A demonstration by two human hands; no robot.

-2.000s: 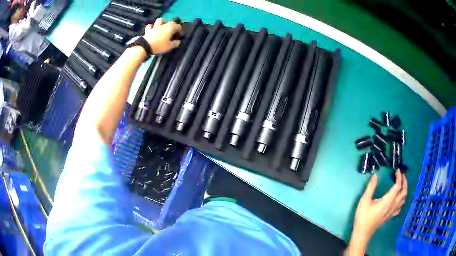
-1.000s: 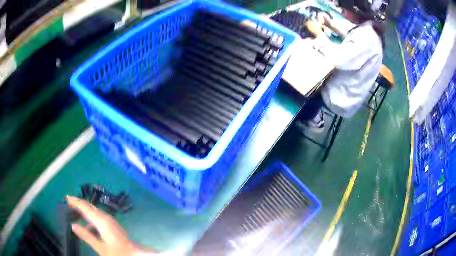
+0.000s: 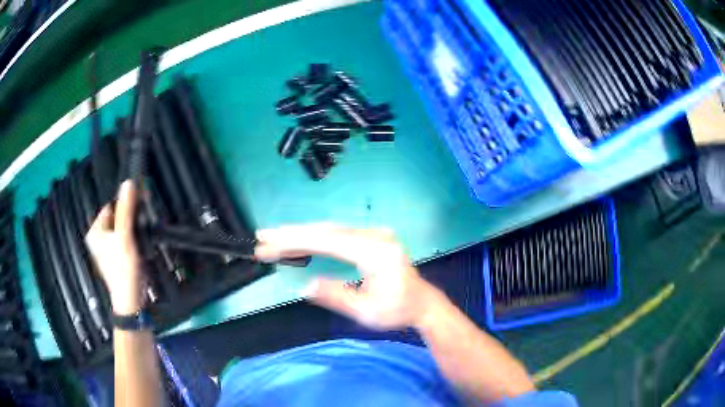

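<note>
My left hand (image 3: pixel 118 242) grips a black tripod leg set (image 3: pixel 143 135) above the tray. Its long arms spread, two upward and one to the right; the set is blurred. My right hand (image 3: pixel 366 274) is at the end of the right-pointing arm, fingers over it and thumb apart below; whether it grips is unclear. Below lies a black grooved tray (image 3: pixel 250 278) holding several folded black units (image 3: pixel 70 290), partly hidden by my left hand and the legs. A loose pile of short black sleeves (image 3: pixel 346 103) lies on the bench right of the tray.
A blue crate (image 3: pixel 477 119) packed with black tubes (image 3: pixel 604 60) stands on the bench at the upper right. A lower blue bin (image 3: pixel 552 310) with rows of black rods is below the bench edge. Another dark tray is cut off at far left. A white strip (image 3: pixel 238 30) borders the bench.
The view has swung from the tray to the crate and partly back. My left hand, earlier at the tray's far edge, now holds the leg set. My right hand has left the sleeve pile.
</note>
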